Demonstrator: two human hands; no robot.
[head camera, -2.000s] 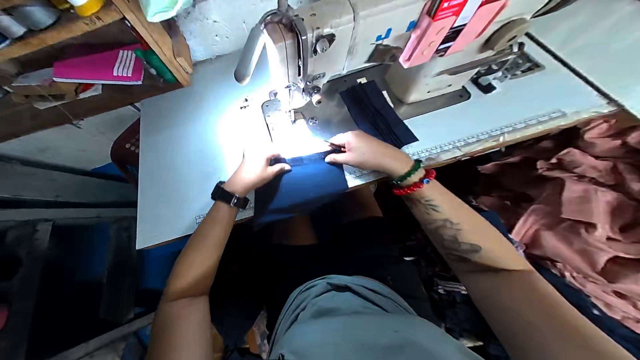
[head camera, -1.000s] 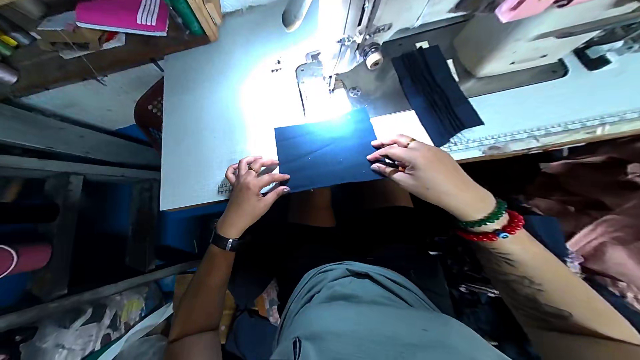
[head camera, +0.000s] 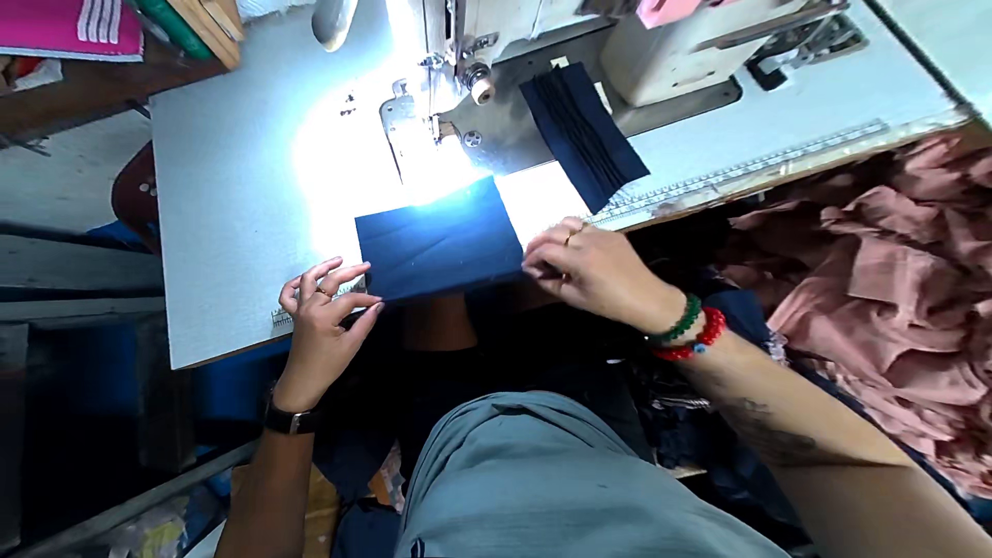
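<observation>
A navy fabric piece (head camera: 442, 244) lies flat at the table's front edge, its far edge brightly lit just in front of the sewing machine's needle area (head camera: 443, 132). My left hand (head camera: 325, 318) pinches its near left corner between thumb and index finger, the other fingers spread. At the near right corner, my right hand (head camera: 585, 267) has its fingertips curled on the fabric edge. A pleated navy fabric strip (head camera: 585, 136) rests on the machine bed, to the right and beyond the piece. The underside of the held fabric is hidden.
A measuring tape (head camera: 744, 174) runs along the front edge of the white table (head camera: 225, 217). Pink fabric (head camera: 891, 302) is heaped at the right below the table. At upper left is a wooden shelf (head camera: 85, 93) with a pink notebook (head camera: 70, 27). The machine head overhangs the table's far side.
The navy piece, near the needle with both hands on its edge two seconds ago, has come toward me and lies spread out. My hands have moved apart to its near corners. The view has shifted closer.
</observation>
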